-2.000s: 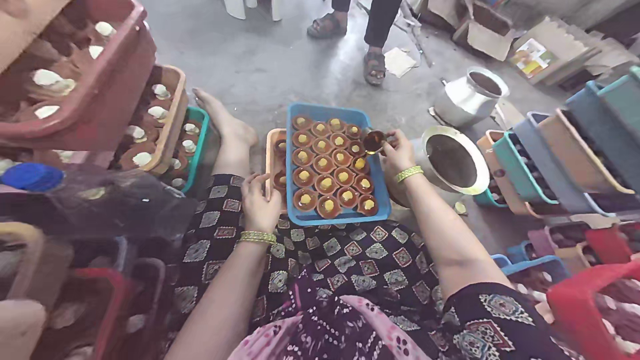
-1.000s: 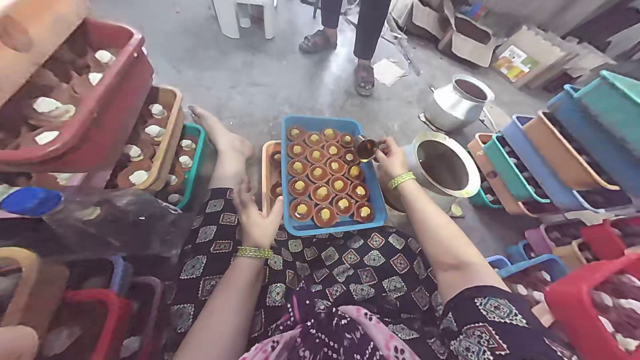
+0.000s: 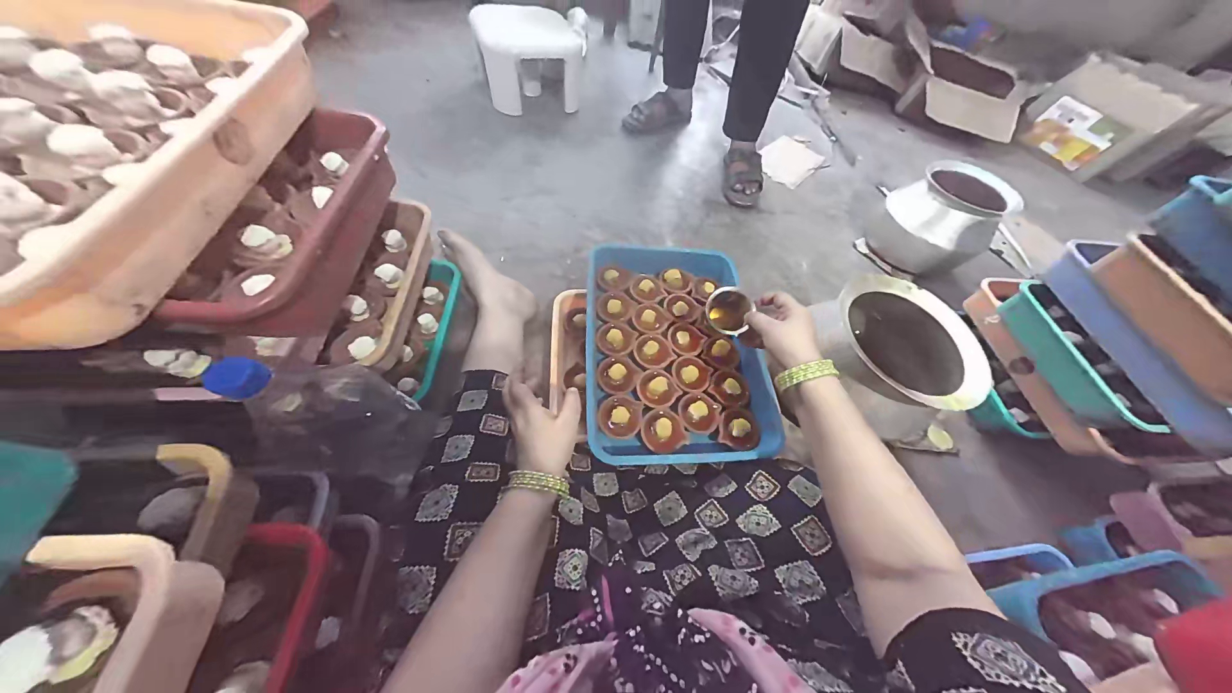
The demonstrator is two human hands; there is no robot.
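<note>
My right hand grips a small metal cup with amber liquid in it, tilted over the right side of a blue plastic tray. Rows of small clay cups fill this tray, each with a yellow lump in glossy liquid. My left hand rests by the left side of the tray with its fingers apart, holding nothing, near the rim of an orange tray that shows partly beneath the blue one. To the right of my right hand stands a wide-rimmed metal pot of dark liquid.
A second metal pot stands farther back. Stacked plastic trays of clay cups rise at the left and right. A bottle with a blue cap lies at the left. Ahead are a white stool and a standing person's feet.
The small metal cup in my right hand has moved toward the far end of the blue tray. My left hand has lowered slightly beside the tray's left edge.
</note>
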